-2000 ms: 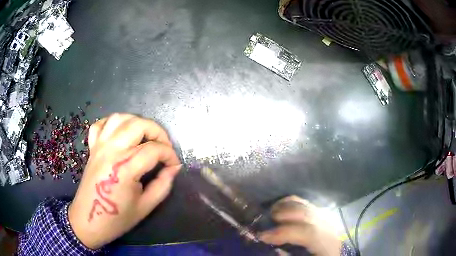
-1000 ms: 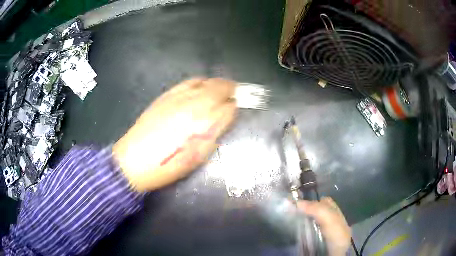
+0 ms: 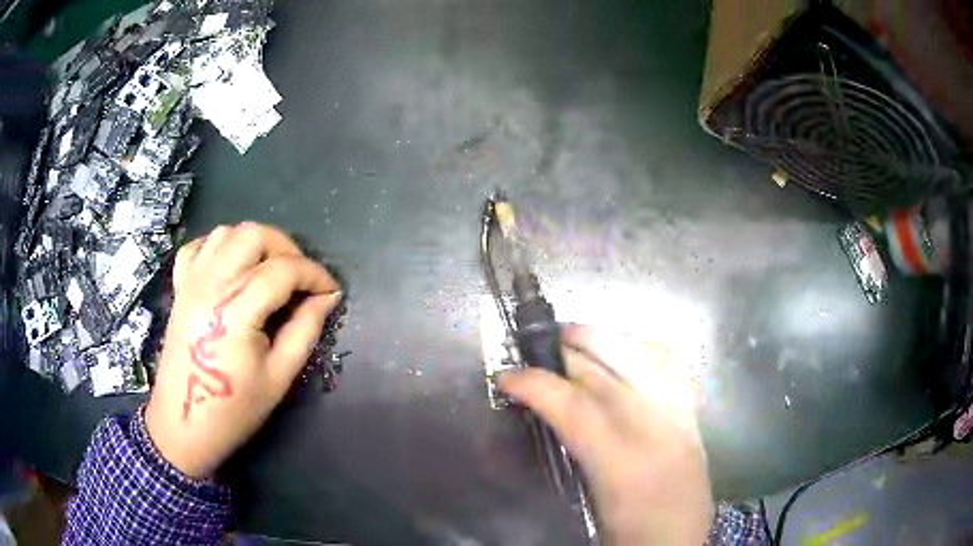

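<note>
My right hand (image 3: 624,427) holds a black soldering iron (image 3: 536,325), its pale tip pointing away from me, with a thin curved metal tube beside it. A bright circuit board (image 3: 493,347) lies on the mat under the iron, partly hidden by the iron and my hand. My left hand (image 3: 240,341) is over a heap of tiny dark-red and black bits (image 3: 323,368), its thumb and index fingertips close together. Whether anything is between them cannot be told.
A large pile of circuit boards (image 3: 96,203) lies at left. A black fan with a wire grille (image 3: 843,133) stands by a cardboard box (image 3: 747,53) at top right. A single board (image 3: 862,261) and an orange-banded reel (image 3: 907,240) are beside it.
My left hand has moved from the middle back left to the bits. The board it was at is now nearer me, under the iron. The iron has moved left. The view has shifted.
</note>
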